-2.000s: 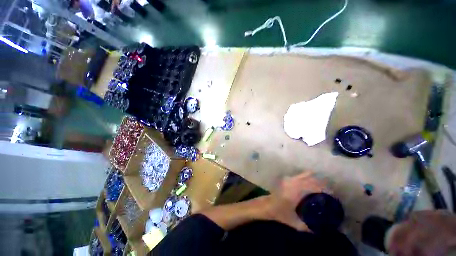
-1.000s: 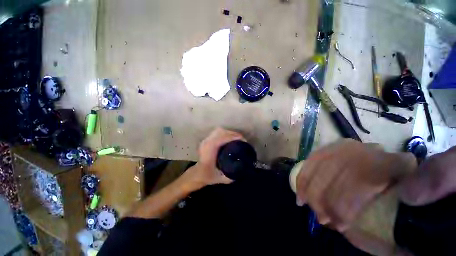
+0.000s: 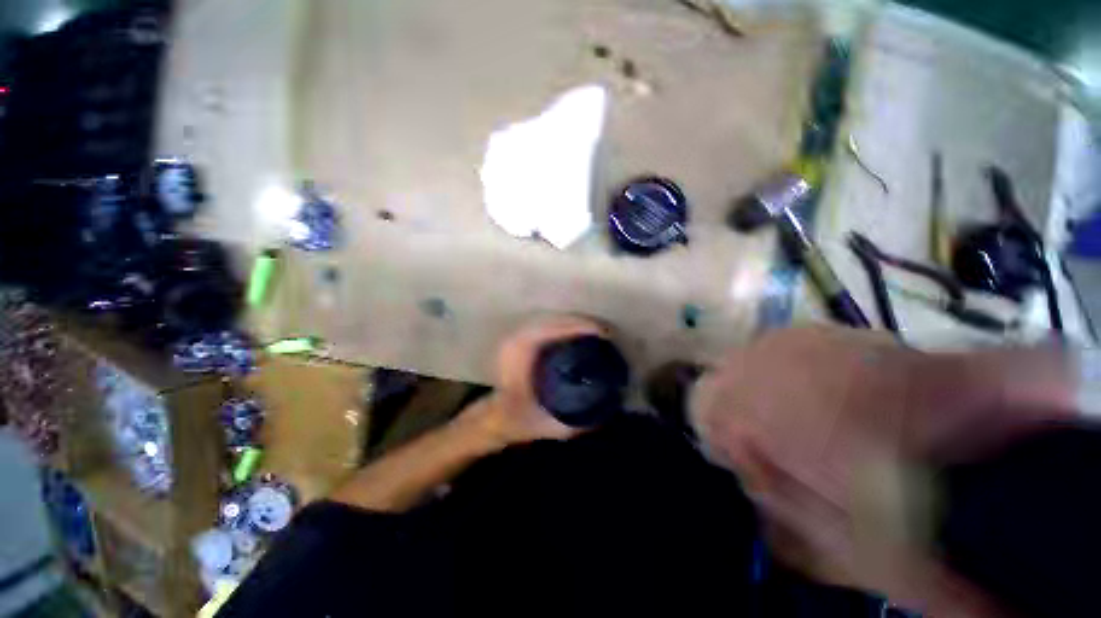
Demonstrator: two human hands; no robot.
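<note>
My left hand (image 3: 522,369) is wrapped around a black cylindrical housing (image 3: 582,379), held upright at the bench's near edge. My right hand (image 3: 803,417), blurred, is closed around the electric screwdriver (image 3: 676,389); its dark end points left towards the housing, a little apart from it. Most of the tool is hidden by my hand. A black disc-shaped end cap (image 3: 648,215) lies on the cardboard beyond the housing, beside an irregular white piece (image 3: 549,172).
A mallet (image 3: 823,268), pliers (image 3: 912,268) and another dark round part (image 3: 992,258) lie at the right. Green cells (image 3: 262,279) and small round parts lie at the left. A black parts tray (image 3: 73,133) and cardboard bins (image 3: 181,417) stand further left.
From two seconds ago the view has swung to the right and down. Since one second ago it has shifted slightly, and my right hand with the tool has moved a little closer to the housing.
</note>
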